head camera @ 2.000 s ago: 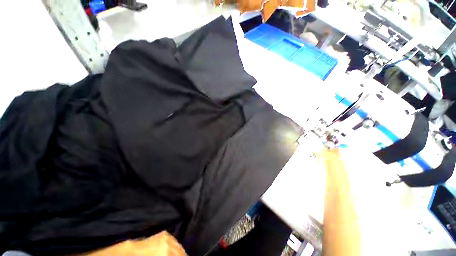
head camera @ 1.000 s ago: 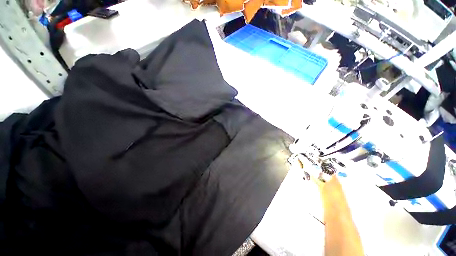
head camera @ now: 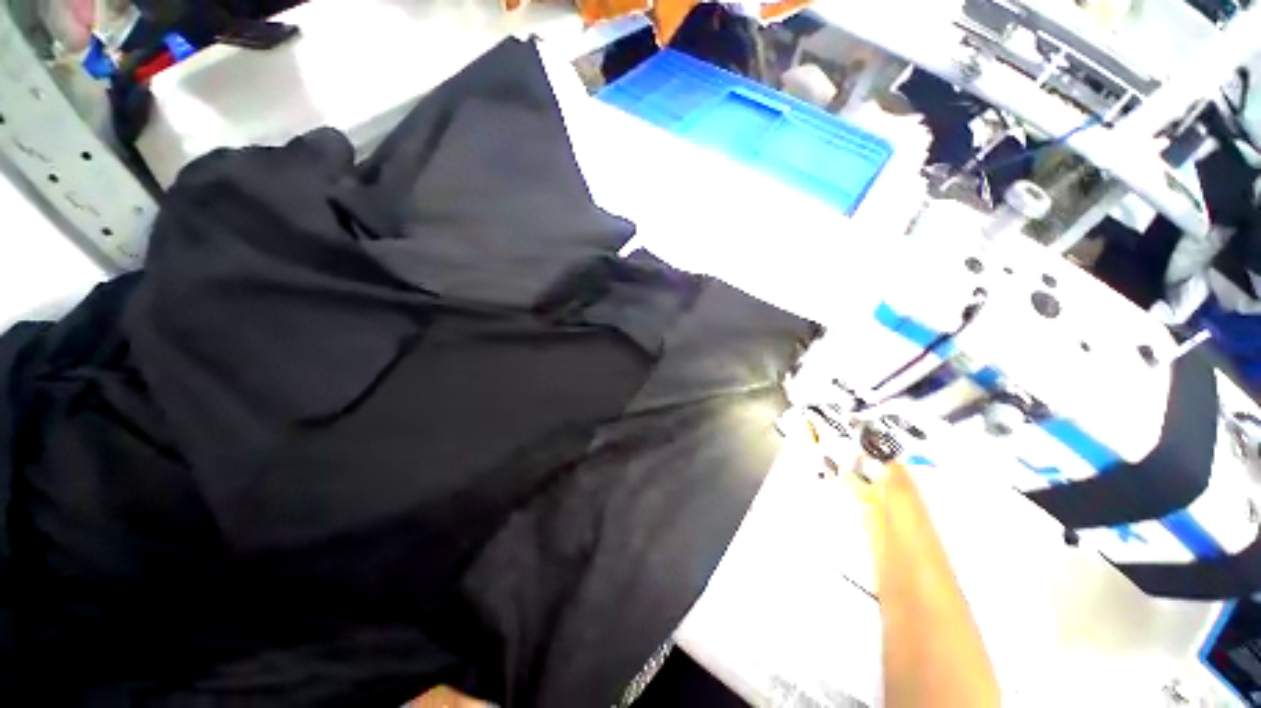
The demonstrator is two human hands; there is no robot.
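A large black garment [head camera: 415,401] lies folded across the left and middle of the view. Its right edge reaches the lit needle area [head camera: 788,401] of the white sewing machine [head camera: 1065,318] with a blue stripe. My right hand [head camera: 885,484] and forearm come up from the bottom right; the fingers are at the metal parts at the machine's left end and are washed out by glare. My left hand [head camera: 450,699] shows only as a sliver at the bottom edge, beside the black cloth; its fingers are cut off.
A blue plastic tray [head camera: 747,127] lies behind the machine. A perforated grey metal post [head camera: 62,159] stands at the left. A dark flat object [head camera: 256,33] lies at the upper left. Brown pieces [head camera: 671,14] are at the top edge. Two black straps cross the machine arm.
The view has shifted, so the tray and post sit further left. A lit crease now runs across the cloth to the needle area. My left hand shows slightly again after being out of view.
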